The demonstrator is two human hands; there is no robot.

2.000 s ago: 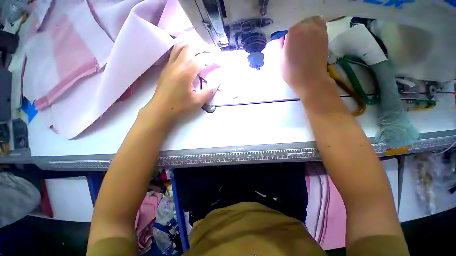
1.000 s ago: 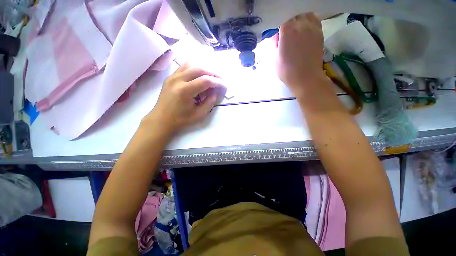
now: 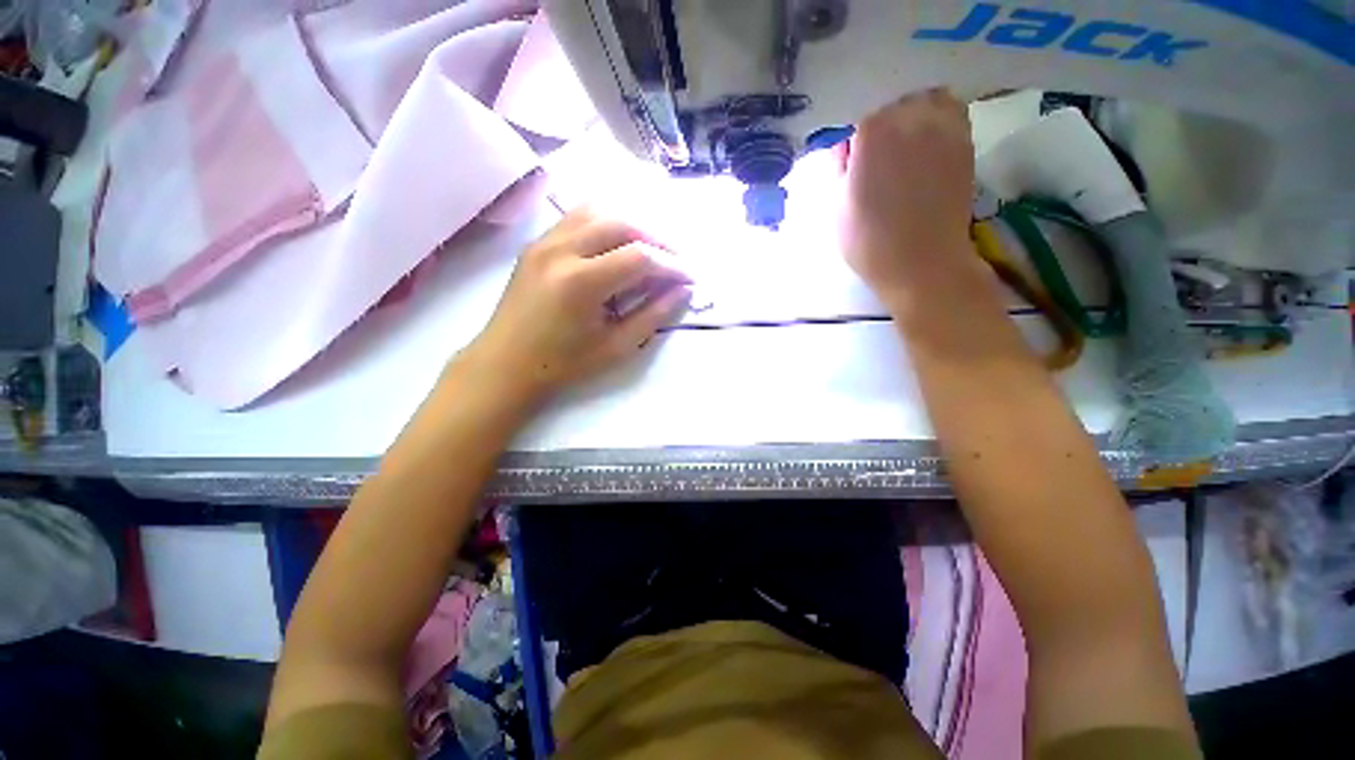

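The white sewing machine [image 3: 1040, 45] with blue JACK lettering stands in front of me, its needle area [image 3: 764, 193] under a bright, washed-out glare. My left hand [image 3: 598, 297] rests on the table left of the needle, fingers curled with the fingertips close together near a small dark thin thing. I cannot tell if it grips it. My right hand [image 3: 912, 193] is right of the needle against the machine, its fingers curled and turned away, so its fingertips are hidden. Light pink panels [image 3: 401, 193] lie spread left of the needle, one with a darker pink strip.
Scissors with green and yellow handle loops [image 3: 1073, 275] and a pale green thread tuft [image 3: 1174, 394] lie right of my right wrist. A grey ruler strip [image 3: 713, 478] runs along the table front. Pink layered cloth [image 3: 966, 639] lies on the lower right.
My left hand has moved a little right, its thumb and fingers drawing together. My right hand stays beside the needle area. The view has shifted slightly, showing more of the machine's lettering.
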